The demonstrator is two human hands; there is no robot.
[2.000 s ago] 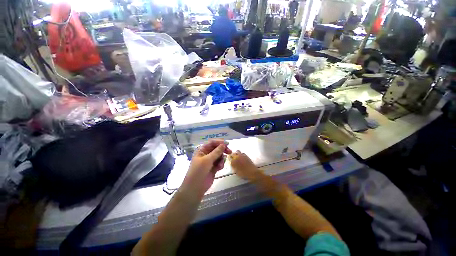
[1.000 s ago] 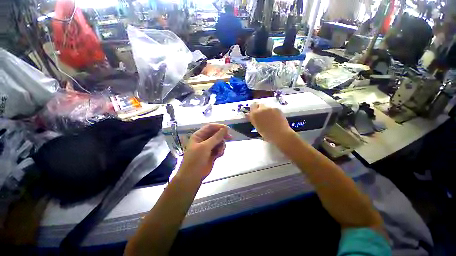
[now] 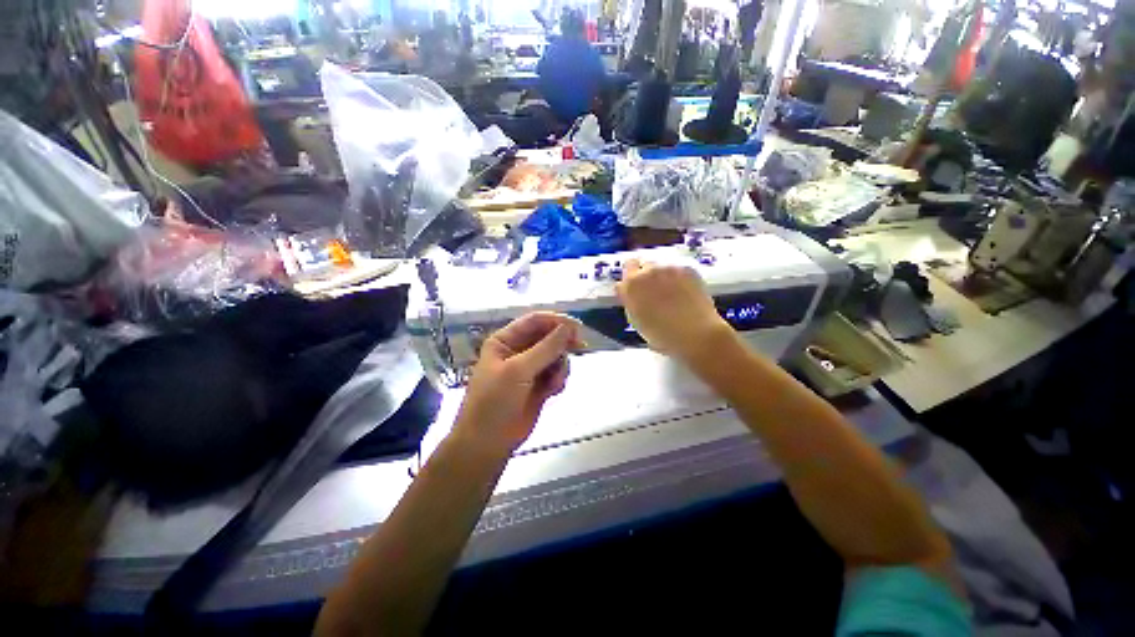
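Observation:
My left hand (image 3: 517, 380) is raised in front of the white sewing machine (image 3: 772, 268), thumb and forefinger pinched together. Whatever is between those fingertips is too small to make out. My right hand (image 3: 666, 305) is at the top front edge of the machine head, by the small metal thread guides (image 3: 606, 270), fingers curled; its fingertips' contents cannot be told. It covers part of the lit control panel (image 3: 744, 312). The dark garment (image 3: 212, 386) lies heaped left of the machine, with a pale grey band (image 3: 326, 429) running down to the table's front edge.
A clear plastic bag (image 3: 396, 149) stands behind the machine, near blue plastic (image 3: 575, 227) and dark thread cones (image 3: 714, 106). A small open tray (image 3: 836, 361) is at the machine's right end. A ruler strip (image 3: 560, 500) runs along the front. A person in blue (image 3: 571, 72) is far back.
My right hand has risen from beside my left hand to the top of the machine head and stays there. My left hand has stayed near the same place, pinched. The garment has not visibly moved.

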